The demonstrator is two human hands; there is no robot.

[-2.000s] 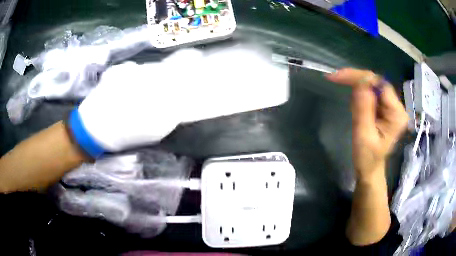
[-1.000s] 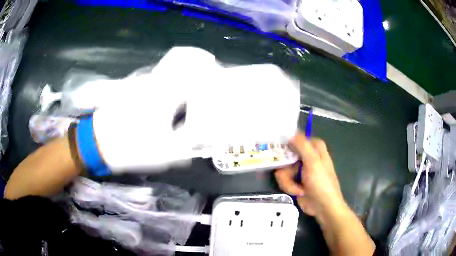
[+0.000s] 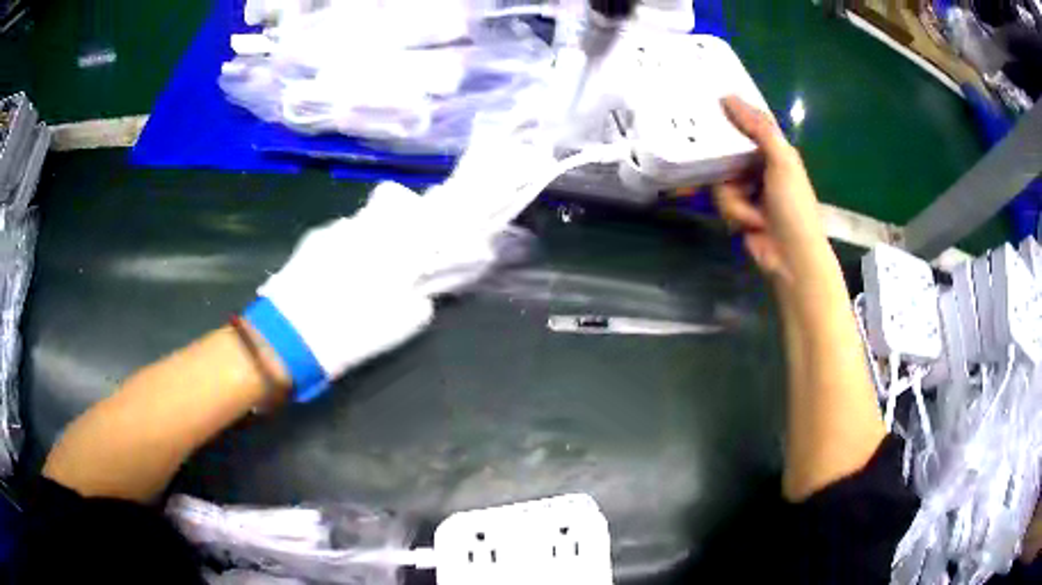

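A white power strip (image 3: 699,103), outlet face up, is at the top right of centre over the blue sheet. My bare right hand (image 3: 763,183) grips its right edge, thumb on top and fingers partly hidden beneath. My gloved left hand (image 3: 360,274) is closed around the bagged power cord (image 3: 491,189) that leads to the strip's left side; its fingers are blurred. Silver tweezers (image 3: 634,326) lie on the dark mat between my forearms.
Another power strip (image 3: 520,543) lies at the bottom edge, its bagged cord to the left. Bagged cords are piled on the blue sheet (image 3: 189,114) at the back. Upright power strips (image 3: 903,303) with bagged cords line the right side. More bagged units show at the left edge.
Both hands have moved forward, and the view has shifted towards the back. The open housings and blue stick no longer show. My right hand now holds an outlet-face-up strip and my left its cord.
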